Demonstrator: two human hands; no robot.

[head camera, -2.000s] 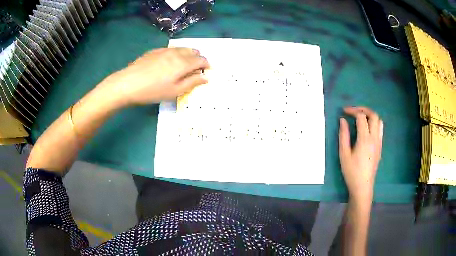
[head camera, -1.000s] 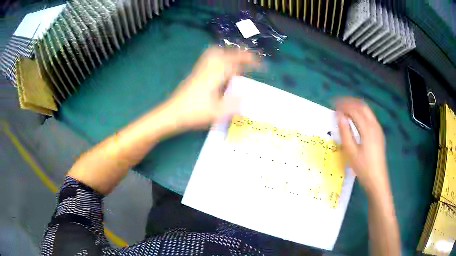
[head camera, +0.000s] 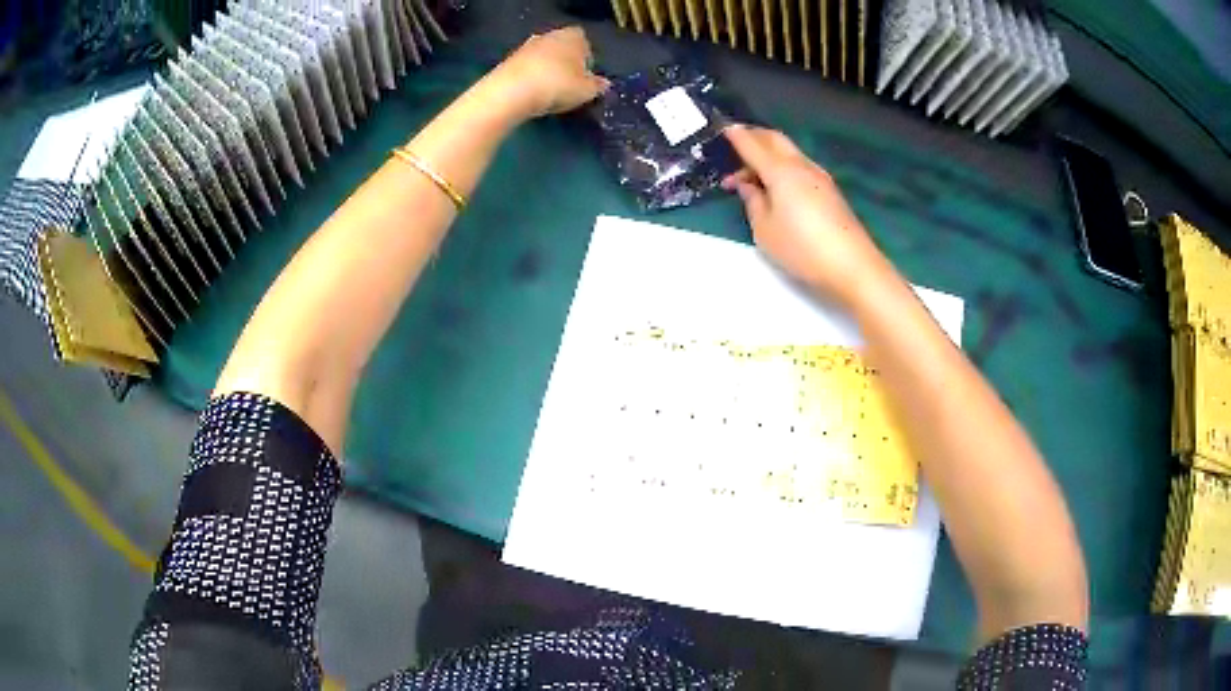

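A crinkly dark component bag (head camera: 664, 151) with a white label lies at the back of the green mat. My left hand (head camera: 558, 74) has its fingers on the bag's left edge. My right hand (head camera: 783, 189) pinches the bag's right edge. A yellow circuit board (head camera: 844, 425), partly washed out by glare, lies on a white sheet (head camera: 716, 587) in front of me. My right forearm passes over the sheet's right part.
Upright boards in a rack (head camera: 243, 122) stand at the left. More racked yellow boards (head camera: 756, 24) and greyish boards (head camera: 965, 61) stand at the back. A mobile phone (head camera: 1100, 216) and stacked yellow boards (head camera: 1208, 405) lie at the right.
Both hands have moved away from the white sheet to the bag at the back and taken hold of its edges. The view has turned, and the sheet now lies slanted.
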